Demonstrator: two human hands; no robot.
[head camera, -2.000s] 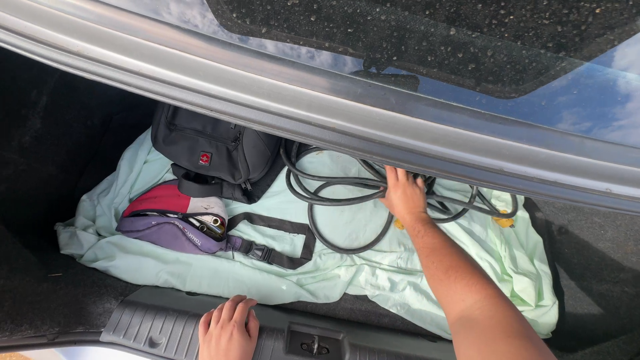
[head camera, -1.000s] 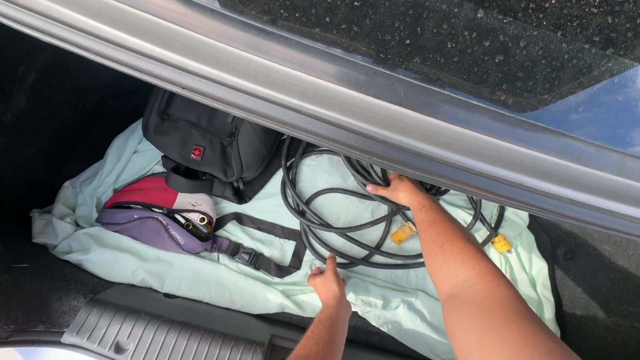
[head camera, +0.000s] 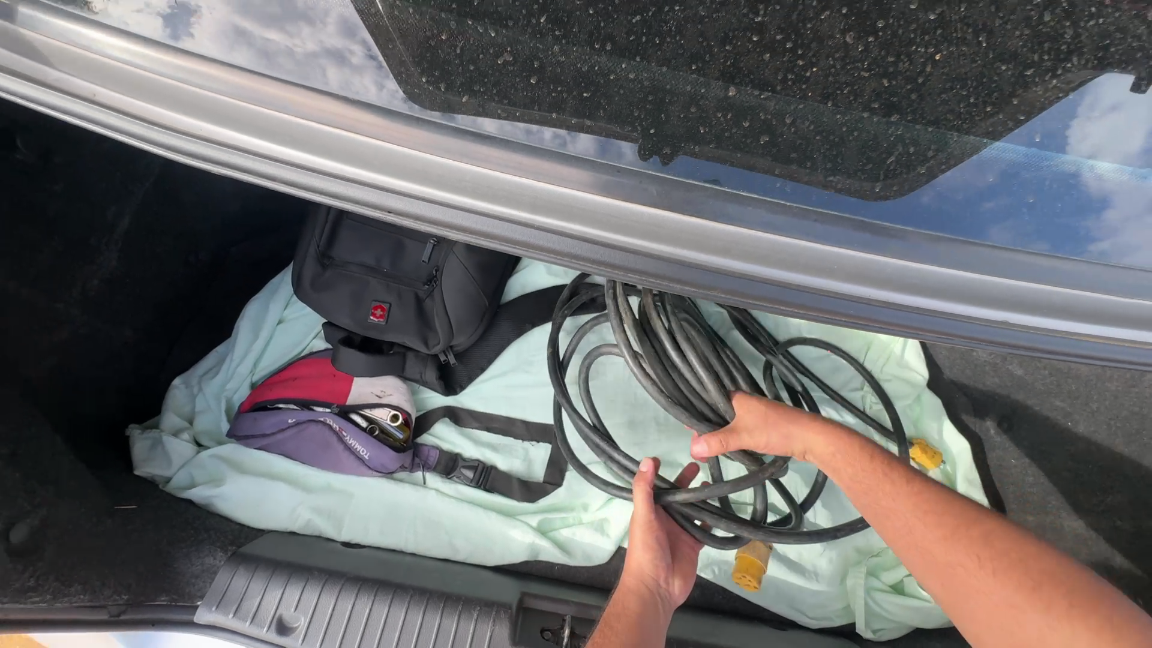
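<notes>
A coiled black cable (head camera: 670, 346) lies on a pale green cloth (head camera: 360, 508) in a car trunk. My right hand (head camera: 765, 427) grips a thick bundle of its loops. Lower down, my left hand (head camera: 663, 540) has several outer loops between thumb and fingers. A yellow connector (head camera: 751, 565) hangs below the loops, just right of my left hand, and another yellow connector (head camera: 925, 454) rests farther right on the cloth. The top of the coil is hidden under the trunk's upper edge.
A black backpack (head camera: 396, 279) stands left of the cable. In front of it lies an unzipped red and purple waist bag (head camera: 324, 423) with metal tools inside and a buckled strap. The silver body edge (head camera: 540, 216) overhangs the trunk; a ribbed grey sill (head camera: 360, 598) borders the near side.
My left hand has moved from the trunk sill up to the cable and taken hold of loops. My right hand now has a thicker bundle, gathered closer together.
</notes>
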